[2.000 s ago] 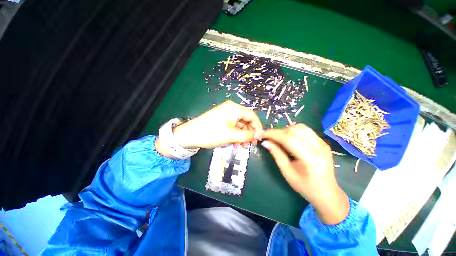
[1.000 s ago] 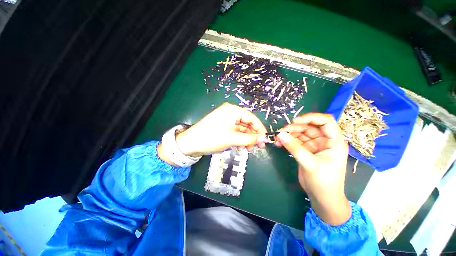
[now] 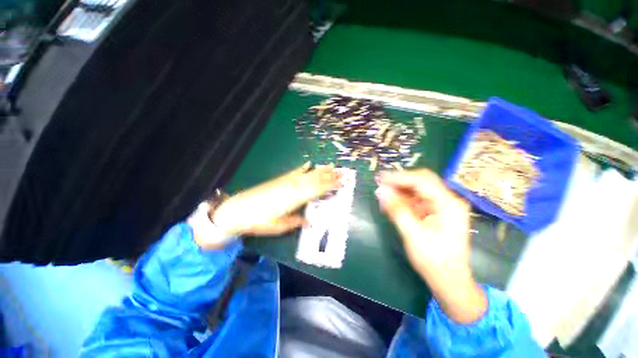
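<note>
A flat silver-white unit (image 3: pixel 329 227) with a dark bar down its middle lies on the green bench (image 3: pixel 381 259) near its front edge. My left hand (image 3: pixel 283 199) is over the unit's left side and upper part, fingers extended; it is blurred, and whether it grips the unit cannot be told. My right hand (image 3: pixel 420 210) is to the right of the unit, above the bench, thumb and forefinger close together; blur hides whether a small piece is between them. A loose pile of dark and tan slivers (image 3: pixel 360 129) lies beyond both hands.
A blue bin (image 3: pixel 553 189) with tan strip pieces (image 3: pixel 497 171) stands at the right. White sheets (image 3: pixel 566 259) lie right of it. A pale edging strip (image 3: pixel 399 94) crosses behind the pile. A large black cloth-like surface (image 3: pixel 154 126) fills the left. A small dark object (image 3: pixel 587 87) lies at far right.
The hands have moved apart from their fingertip contact. My left hand has moved left onto the unit, which now shows its upper part. The camera view has shifted and is blurred.
</note>
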